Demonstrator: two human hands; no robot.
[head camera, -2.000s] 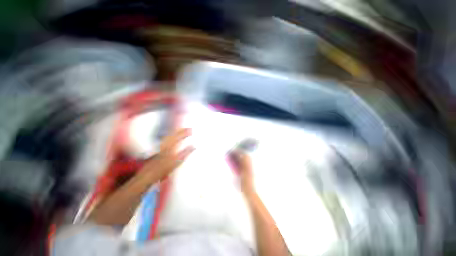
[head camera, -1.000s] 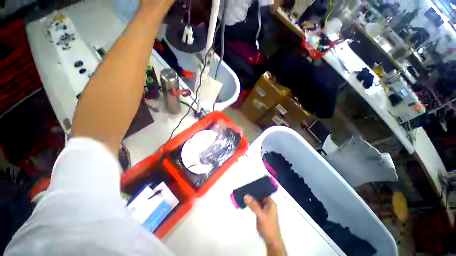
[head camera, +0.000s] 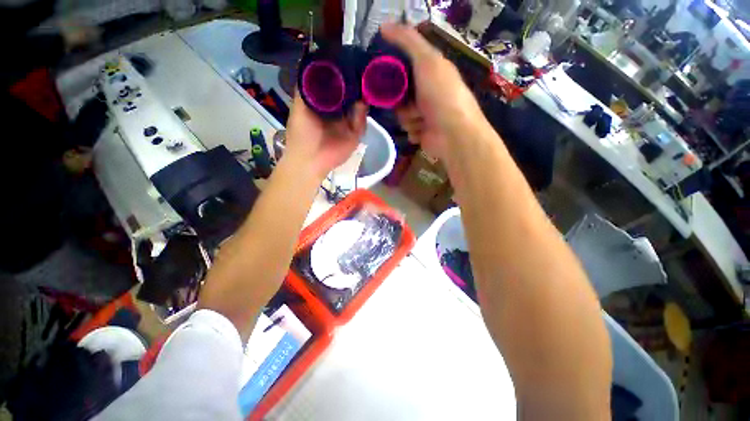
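Note:
Both my arms reach up and forward to the top middle of the view. My left hand (head camera: 322, 138) holds a dark thread cone (head camera: 324, 85) with its hollow pink end facing me. My right hand (head camera: 417, 90) holds a second dark thread cone (head camera: 385, 81), pink end also facing me. The two cones are side by side, touching or nearly so. My fingers are partly hidden behind the cones.
Orange-red baskets (head camera: 401, 247) on the white table (head camera: 395, 353) hold a white disc, clear plastic and papers. A pale blue tub (head camera: 650, 366) with dark contents lies right, partly behind my right arm. A white sewing machine (head camera: 156, 123) and green thread cones (head camera: 258, 148) are left.
My right hand has lifted its cone from above the white table up to the top middle. My left hand, earlier cut off at the top edge, now shows there with another cone.

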